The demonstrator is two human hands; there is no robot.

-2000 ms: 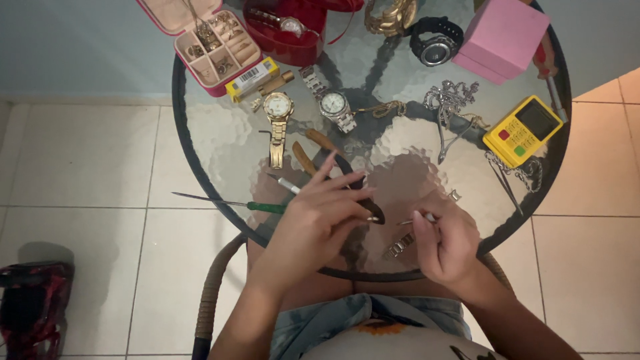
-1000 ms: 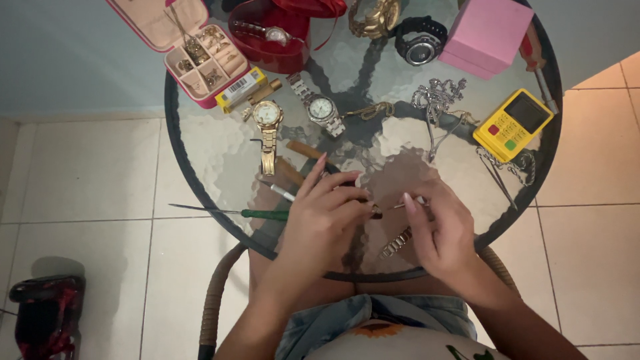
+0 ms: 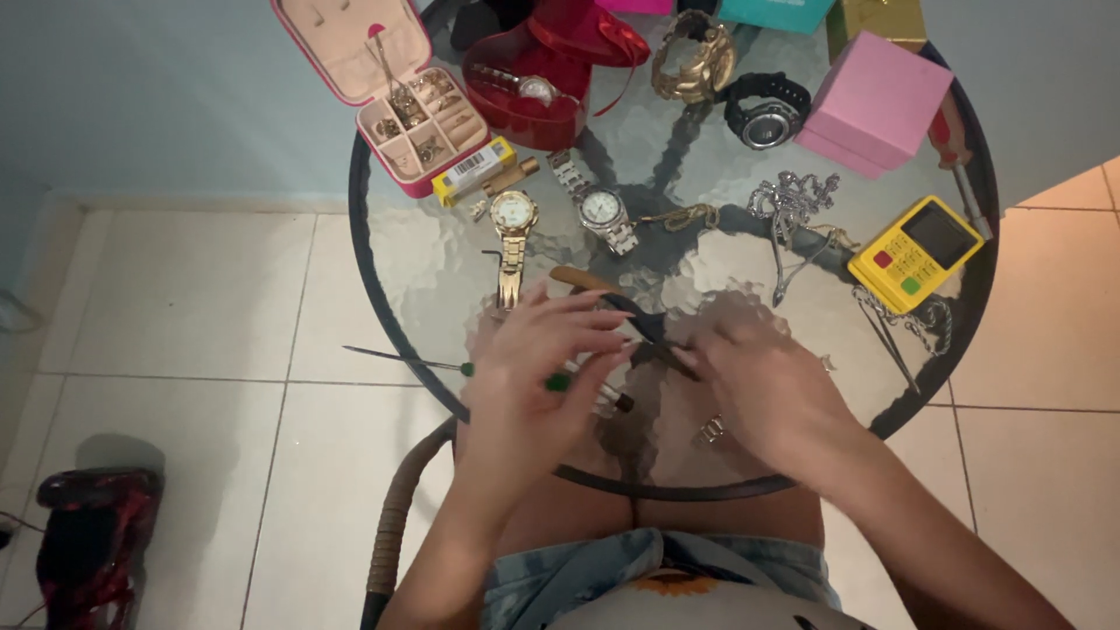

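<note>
My left hand [image 3: 542, 376] is over the near left of the glass table, its thumb near a small pale thing too blurred to name. My right hand [image 3: 761, 385] is blurred, fingertips at the dark end of pliers [image 3: 647, 324] with orange-brown handles; its grip is unclear. A green-handled screwdriver [image 3: 557, 381] lies partly hidden under my left hand, and a slim tool with a dark tip [image 3: 623, 402] lies beside it. A metal watch-band piece [image 3: 710, 429] is just left of my right wrist. Farther off lie a gold watch [image 3: 514, 214] and a silver watch [image 3: 604, 210].
A jewelry case [image 3: 420, 131], red heart-shaped box [image 3: 525, 114], black watch [image 3: 766, 122] and pink box [image 3: 875, 105] stand at the back. At the right are a yellow card reader [image 3: 916, 254], tweezers [image 3: 888, 341], chains [image 3: 792, 201] and a red-handled screwdriver [image 3: 954, 149].
My right hand has turned palm down, its fingers now at the pliers; before, it pinched a small slender thing. My left hand has shifted left and uncovered more of the pliers.
</note>
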